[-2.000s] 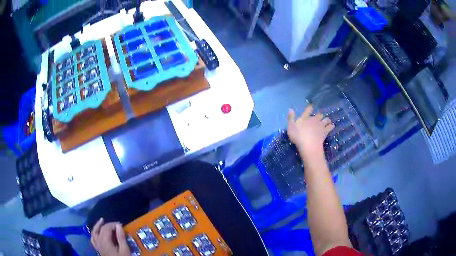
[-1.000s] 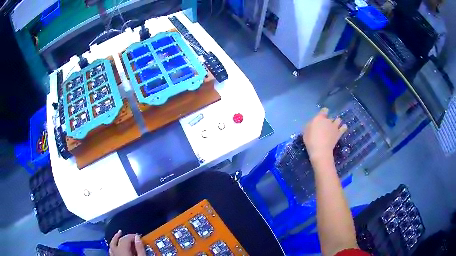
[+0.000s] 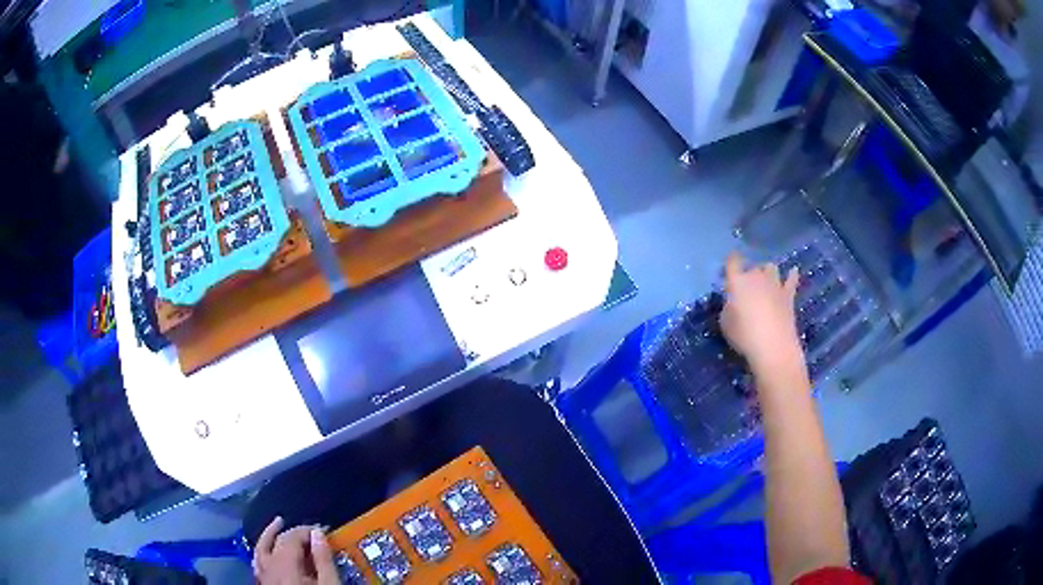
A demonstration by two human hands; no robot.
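Observation:
The orange fixture plate [image 3: 494, 463] rests tilted on my dark-trousered thighs, cut off by the bottom edge. Circuit boards [image 3: 470, 507] sit in its visible recesses. My left hand [image 3: 295, 557] holds the plate's left edge, fingers curled, partly cut off below. My right hand [image 3: 759, 306] reaches over the clear component tray [image 3: 841, 299] at the right, which has dark parts in rows. Its fingers are partly spread; whether a small part is between them cannot be told.
The white machine [image 3: 549, 309] stands in front with two orange stations under teal frames [image 3: 400, 203], a dark touchscreen [image 3: 377, 349] and a red knob [image 3: 556, 259]. A blue stool [image 3: 623, 429] is under the clear tray. Black trays [image 3: 929, 491] are low on both sides.
The view has shifted, so the machine sits further right than two seconds ago. My right hand stays over the clear tray with its fingers less spread. My left hand stays on the plate.

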